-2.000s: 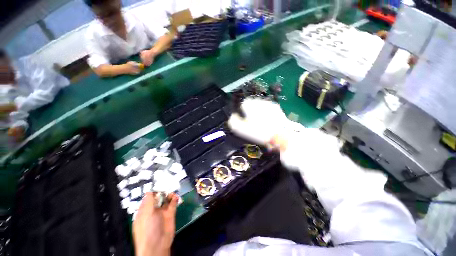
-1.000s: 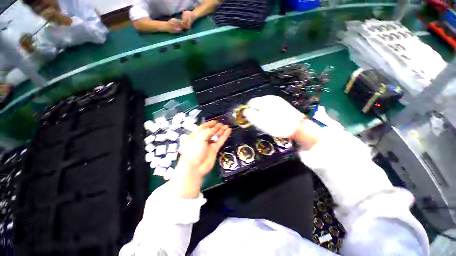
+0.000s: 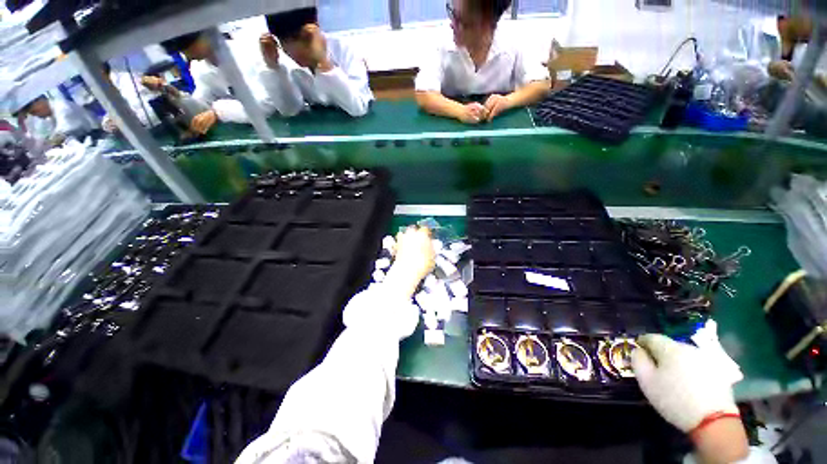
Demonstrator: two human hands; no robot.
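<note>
My left hand (image 3: 414, 252), looking bare, reaches into the scattered white pads (image 3: 437, 304) between the trays. Its fingers point away and I cannot tell if they hold a pad. My right hand (image 3: 673, 379), in a white glove with a red band at the wrist, is at the right end of the near row of the pocket tray (image 3: 550, 310). Its fingers are on a gold-rimmed round unit (image 3: 621, 356). Several more round units (image 3: 531, 354) lie in that row. The tray carries a white label.
A large black tray (image 3: 263, 281) stands at left, with small dark parts beyond. Binder clips (image 3: 682, 263) lie right of the pocket tray, near a black box (image 3: 793, 313) with a red light. People in white sit opposite.
My left hand has moved away from the right hand to the white pads. My right hand has brought the round unit down to the near row's right end. The view has tilted up.
</note>
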